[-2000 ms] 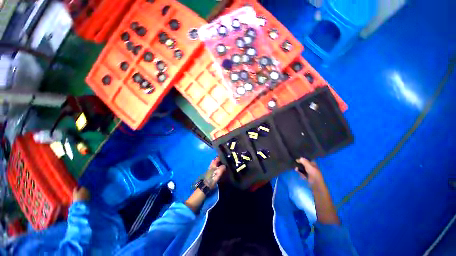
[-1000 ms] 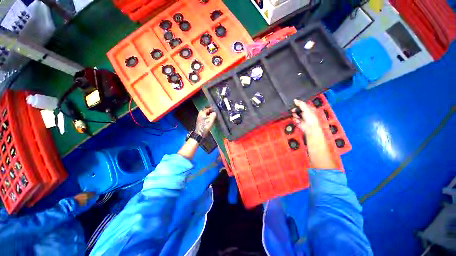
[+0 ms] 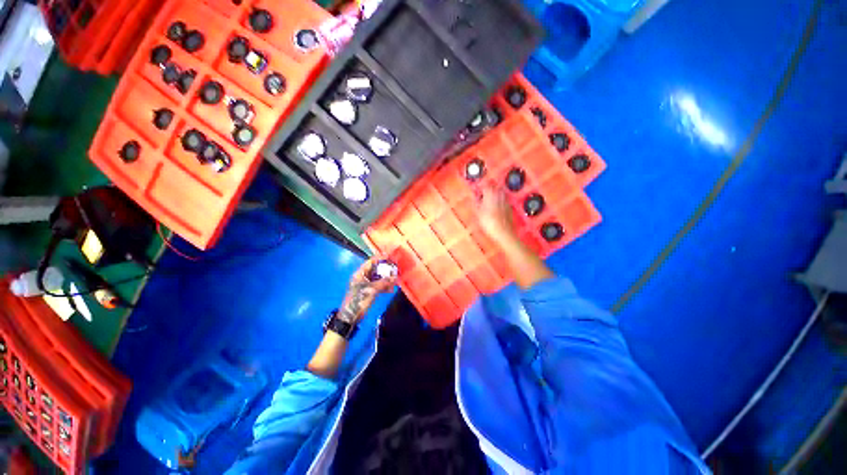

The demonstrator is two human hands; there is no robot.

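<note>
My left hand (image 3: pixel 369 283) holds a small round unit (image 3: pixel 384 270) with a pale face, beside the left edge of the orange-red parts tray (image 3: pixel 435 243). My right hand (image 3: pixel 494 218) is blurred over the middle of that tray; whether it holds anything cannot be told. Several round units (image 3: pixel 533 204) sit in the tray's right pockets. The black divided tray (image 3: pixel 423 83) lies tilted above it, with several pale-faced round pieces (image 3: pixel 354 165) in its left cells.
A large-cell orange tray (image 3: pixel 162 190) with dark round units lies at the left. A black box with a yellow label (image 3: pixel 102 237) and stacked orange trays (image 3: pixel 79 357) are at far left. Blue stools stand at lower left (image 3: pixel 200 394) and top (image 3: pixel 566 32).
The black tray has been let go and lies farther up and left in view. My left hand now has a round unit; my right hand has moved over the orange-red parts tray.
</note>
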